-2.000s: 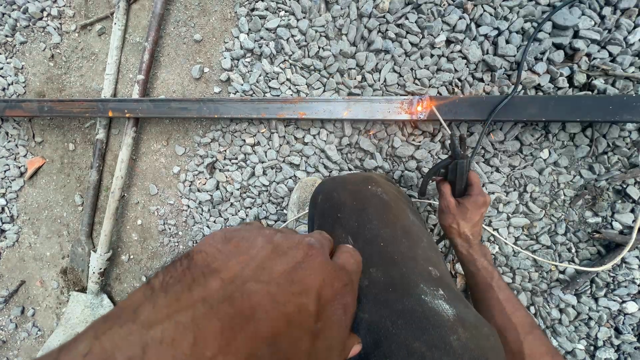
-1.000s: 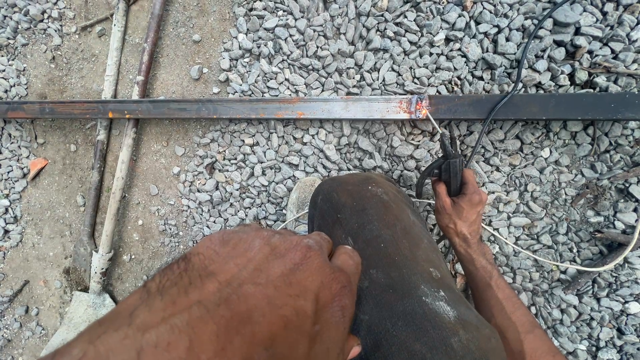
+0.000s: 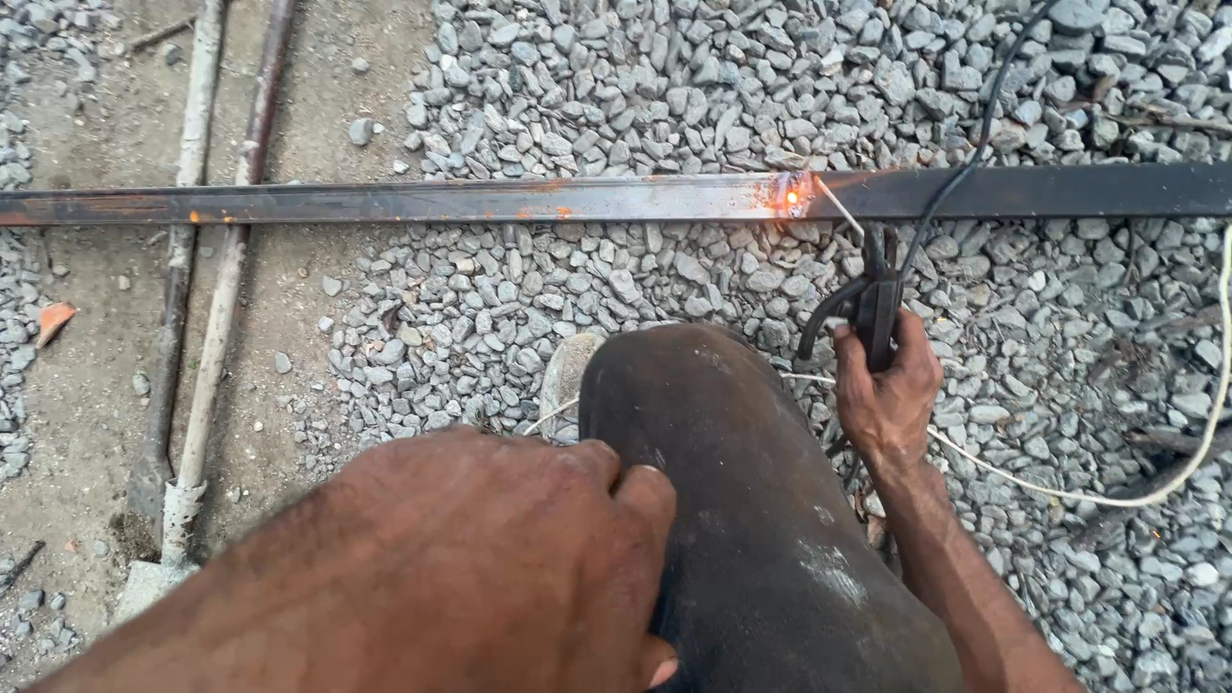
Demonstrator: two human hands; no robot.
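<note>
My right hand (image 3: 887, 390) grips a black welding electrode holder (image 3: 878, 313) below the steel bar. A thin, light welding electrode (image 3: 839, 206) runs from its jaws up to a long flat steel bar (image 3: 635, 199). Beside the electrode's tip, a weld spot (image 3: 792, 197) glows orange across the bar; the metal left of it is shiny, the part to the right dark. My left hand (image 3: 520, 549) is large in the foreground, fingers curled, over the thigh of my dark trousers (image 3: 731, 462). Its palm side is hidden, so whether it holds anything does not show.
Two long-handled tools (image 3: 214, 327) lie on the soil at left, under the bar; one ends in a shovel blade (image 3: 149, 587). A black cable (image 3: 984, 130) crosses the bar at right. A white cord (image 3: 1068, 496) curves over the gravel (image 3: 597, 87). A shoe (image 3: 570, 385) shows beside my knee.
The bright arc with sparks seen two seconds ago has shrunk to a small glowing spot. My right hand and the electrode holder have shifted slightly. My left hand stays in place.
</note>
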